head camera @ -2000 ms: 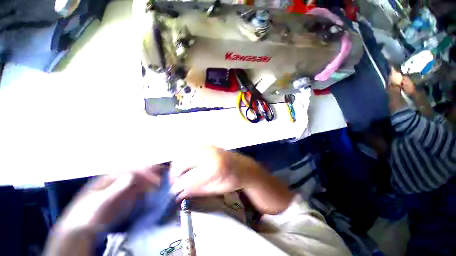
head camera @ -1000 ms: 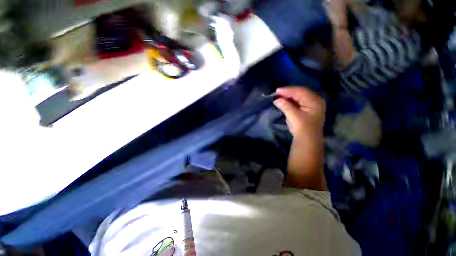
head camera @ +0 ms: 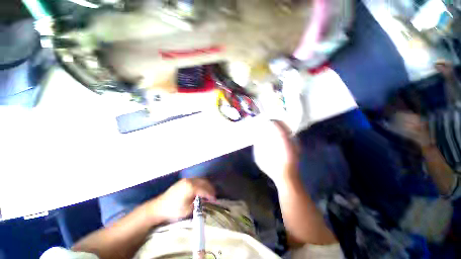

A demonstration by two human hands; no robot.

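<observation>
My left hand (head camera: pixel 183 201) is curled over my lap, just below the table's front edge. Blue cloth (head camera: pixel 115 203) shows beside and behind it under the edge; I cannot tell whether the fingers grip it. My right hand (head camera: pixel 275 150) is at the table's front edge, blurred and washed out by light, close to the scissors with yellow and red handles (head camera: pixel 236 109). What it holds, if anything, cannot be seen. The sewing machine (head camera: pixel 151 38) stands behind, blurred.
The white table (head camera: pixel 65 157) runs across in front of me. A red pad with a black box (head camera: pixel 194 79) lies left of the scissors. A white rag (head camera: pixel 295 103) lies to their right. Dark blue cloth (head camera: pixel 374 55) hangs at right. Another person's forearm and striped sleeve (head camera: pixel 446 144) show at the right edge.
The long blue cloth stretched across my lap is no longer spread there. My left hand has come into view. My right hand is now at the table edge. The view has swung back toward the machine.
</observation>
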